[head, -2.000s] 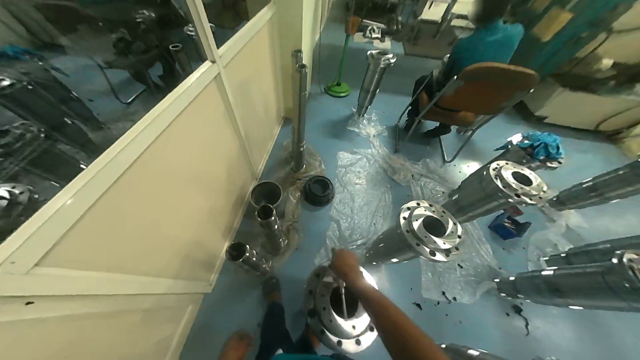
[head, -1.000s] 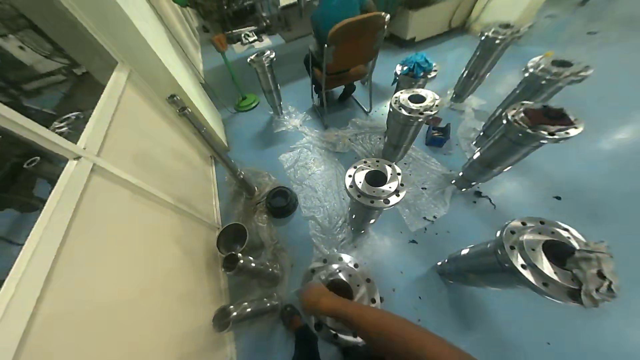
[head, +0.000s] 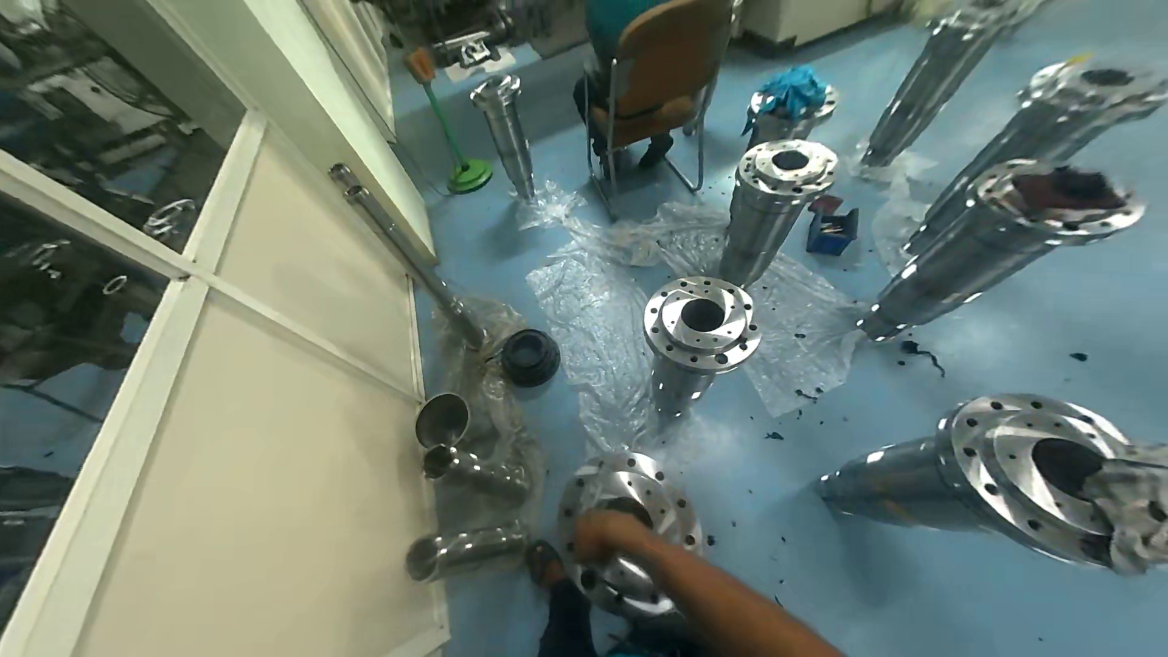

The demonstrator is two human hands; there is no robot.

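Note:
My right hand (head: 613, 537), its arm reaching in from the lower right, is curled over a flanged steel cylinder (head: 680, 511) near the bottom centre. The hand is blurred, and whether it holds anything cannot be told. The cylinder's face has a ring of bolt holes and a dark central bore, partly covered by the hand. Just beyond it stands another flanged steel cylinder (head: 680, 351), upright on the floor. At the lower right a larger one (head: 967, 456) has a grey rag (head: 1136, 511) over its edge. My left hand does not show.
Left are a cream partition (head: 301, 401), steel tubes (head: 479, 547) and a black ring (head: 530, 358). Plastic sheeting (head: 598, 338) lies midfloor. Several cylinders stand at right near a blue box (head: 832, 231). A person sits on a brown chair (head: 671, 64) at the back, beside a green-based stand (head: 470, 175).
Two seconds ago a thin rod showed at my right hand over the flange; now none is distinct. The view has swung to the right.

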